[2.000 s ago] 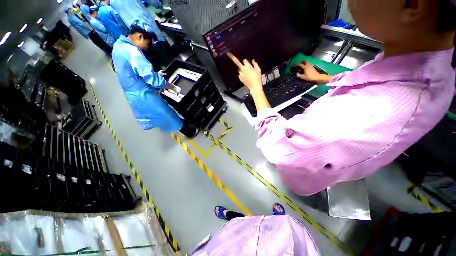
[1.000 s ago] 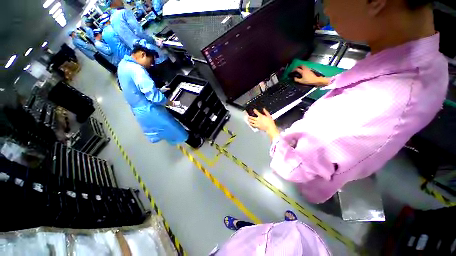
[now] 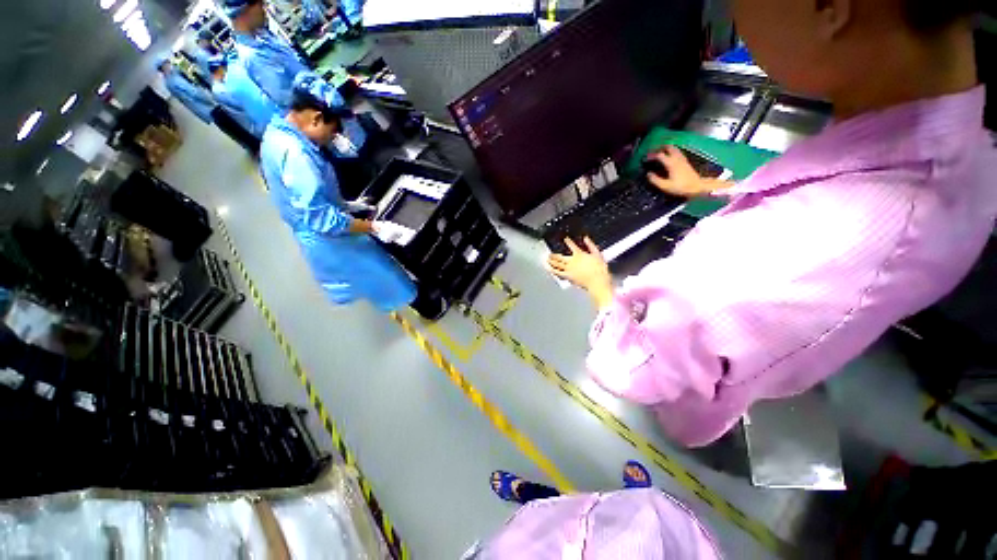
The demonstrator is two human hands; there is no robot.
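Note:
Neither of my hands is in the picture; only my pink smock and my feet in blue sandals show at the bottom. In front of me at the right, a large black monitor (image 3: 579, 104) shows a dark desktop. A long black keyboard (image 3: 618, 217) lies below it on a white edge. Another person in a pink smock has one hand at the keyboard's left end and the other over the mouse, which is mostly hidden. A green mat (image 3: 752, 162) lies behind that hand.
A person in a blue smock stands at stacked black bins (image 3: 450, 232); a pale frame lies in the top one. Slotted racks (image 3: 186, 356) and a wrapped pallet load (image 3: 208, 531) stand at left. Yellow and black-yellow tape (image 3: 470, 388) crosses the grey floor. A metal plate (image 3: 795, 440) is at lower right.
The other pink-smocked person's pointing hand has come down from the screen to the keyboard. The view has shifted slightly. The blue-smocked person's hands have moved a little at the bin.

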